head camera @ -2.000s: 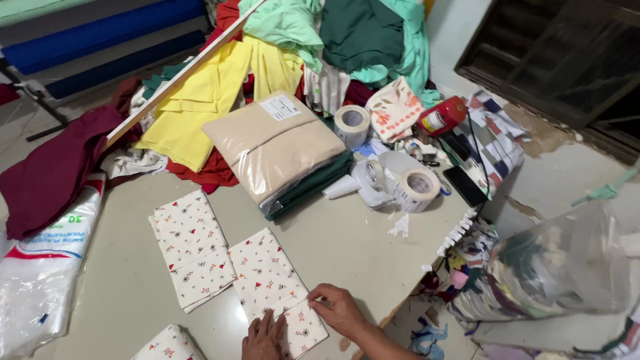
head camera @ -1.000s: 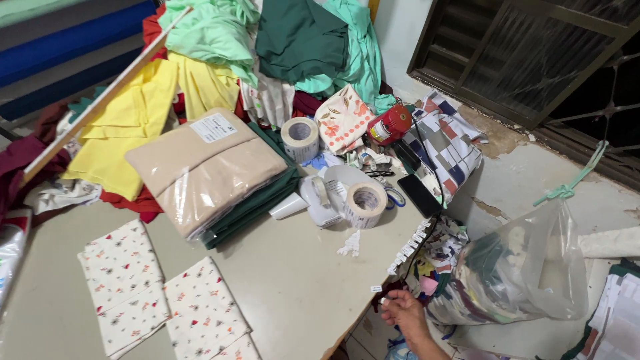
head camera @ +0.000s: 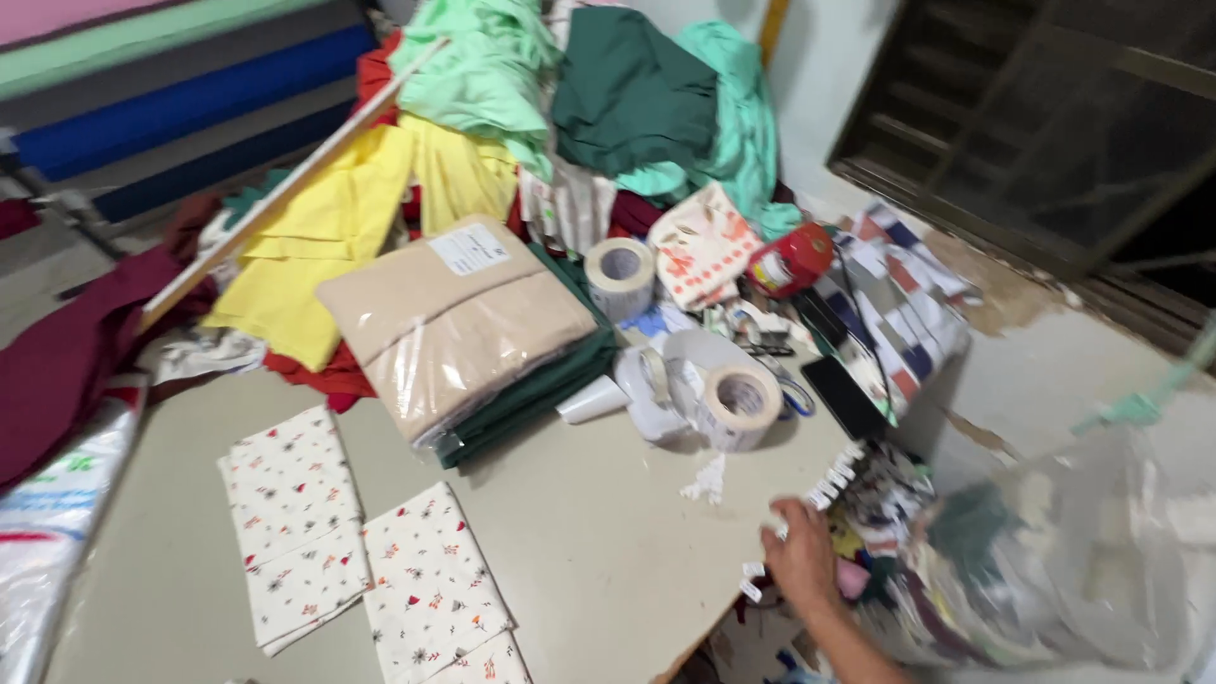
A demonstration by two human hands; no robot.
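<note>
My right hand is at the table's right edge, fingers bent near a row of small white labels along that edge. A small white piece shows by its fingertips; whether they pinch it is unclear. More small labels lie just left of the hand. Two folded white printed cloths, one at the left and one nearer the middle, lie flat at the front of the table. My left hand is out of view.
A plastic-wrapped beige fabric pack lies mid-table beside label rolls, a tape dispenser and a black phone. Piled fabrics and a wooden strip lie behind. A clear bag of scraps stands right of the table.
My right hand has moved from the printed cloth to the labels at the table's right edge. My left hand, on the cloth two seconds ago, has left the view.
</note>
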